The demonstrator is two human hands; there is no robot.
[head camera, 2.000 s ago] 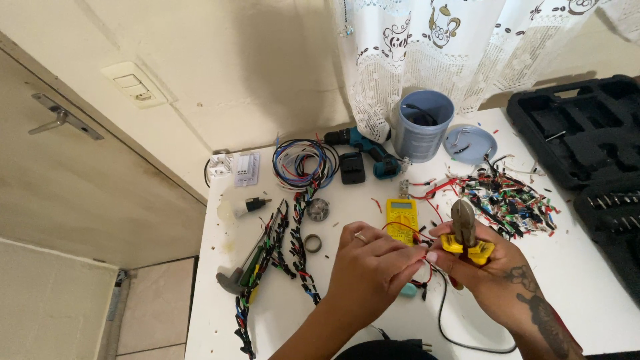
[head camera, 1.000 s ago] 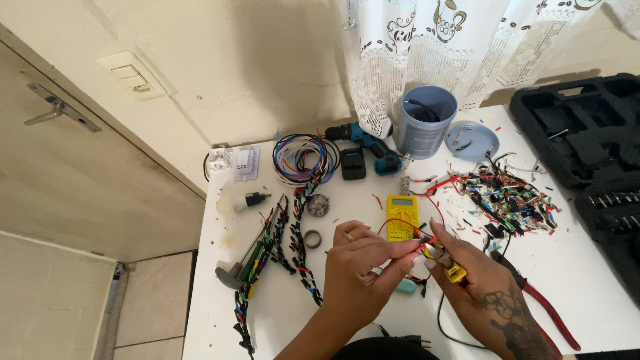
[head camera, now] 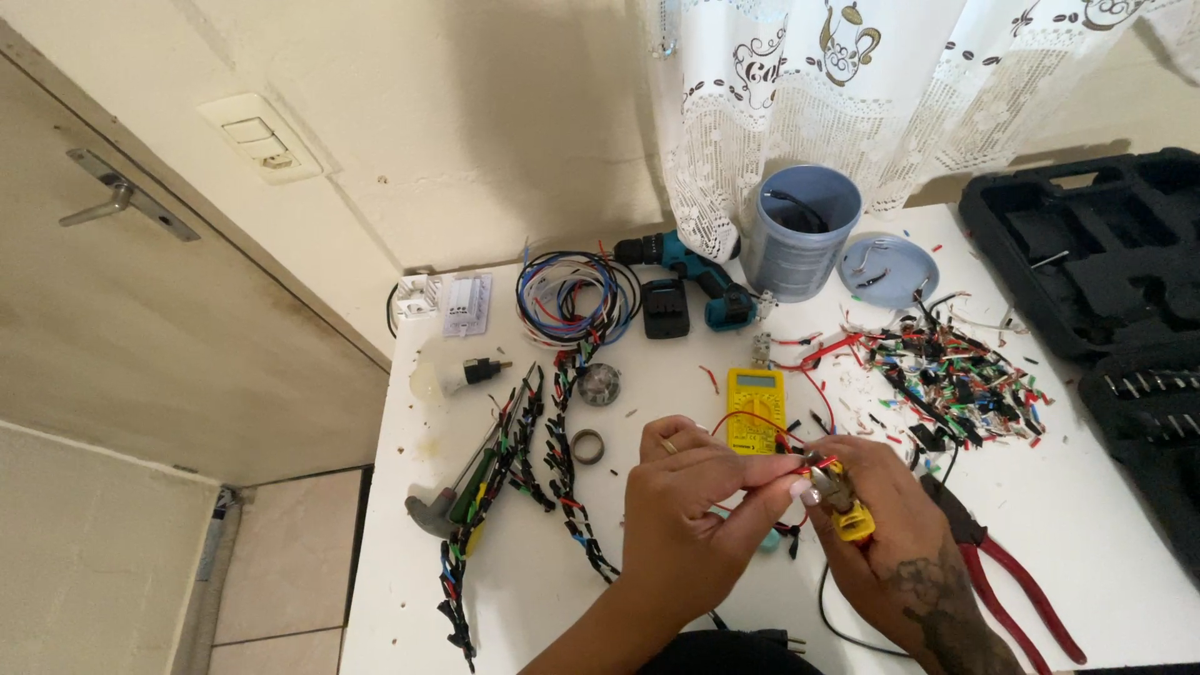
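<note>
My left hand pinches a thin red wire between thumb and fingertips. Close beside it, my right hand holds yellow-handled pliers, their metal jaws at the wire; whether the jaws are closed on it is hidden by my fingers. Just beyond my hands lies a yellow digital multimeter with red leads. Larger pliers with red handles rest on the table to the right of my right hand. A pile of short wire offcuts is spread past that hand.
Taped wire harnesses and a green-handled screwdriver lie left. Behind are a wire coil, a cordless drill, a battery, a blue tub and its lid. An open black tool case lies right.
The yellow-handled pliers, raised with jaws pointing up two seconds ago, have been lowered to the wire at my left fingertips. The red-handled pliers, hidden at first, now show beside my right hand.
</note>
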